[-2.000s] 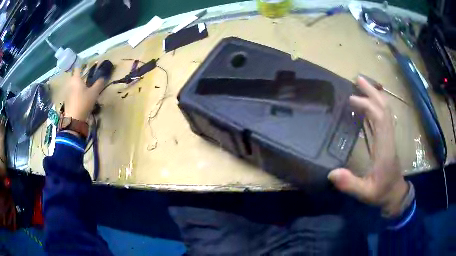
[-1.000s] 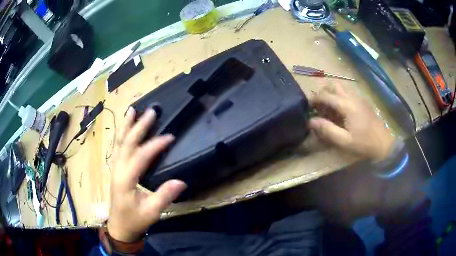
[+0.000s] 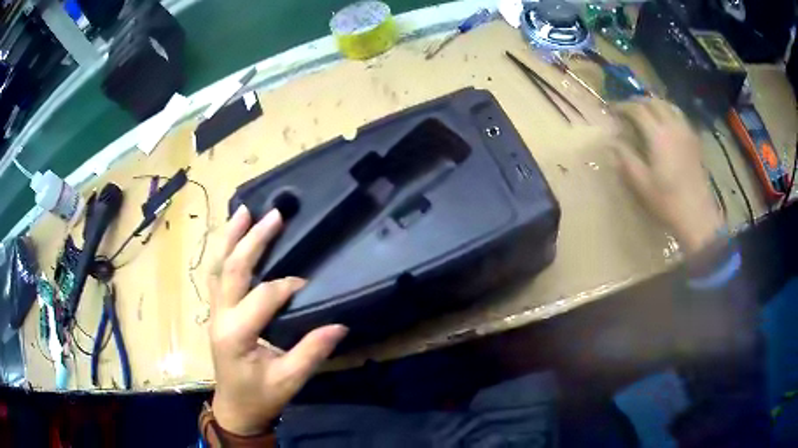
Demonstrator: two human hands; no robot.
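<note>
The black speaker cabinet (image 3: 437, 254) lies on the tan bench, its face with the long recess and round hole upward. My left hand (image 3: 262, 324) is on its left end, fingers spread over the top by the round hole and thumb at the near edge. My right hand (image 3: 661, 166) is blurred, right of the cabinet and apart from it, over the blue tool (image 3: 623, 77), which it partly hides. I cannot tell whether it grips anything. Dark tweezers (image 3: 544, 86) lie behind the cabinet's right end, beside a thin shaft (image 3: 582, 83).
Blue-handled pliers (image 3: 111, 337), a microphone-like black stick (image 3: 94, 241), spare boards and wires (image 3: 57, 297) lie left. Yellow tape (image 3: 363, 31), a speaker driver (image 3: 556, 26) and a black box (image 3: 691, 61) stand behind. An orange-edged meter (image 3: 759, 156) is far right.
The cabinet has turned from its first angle, right end now farther back. My left hand came from the far left onto it. My right hand left the cabinet and moved back and right.
</note>
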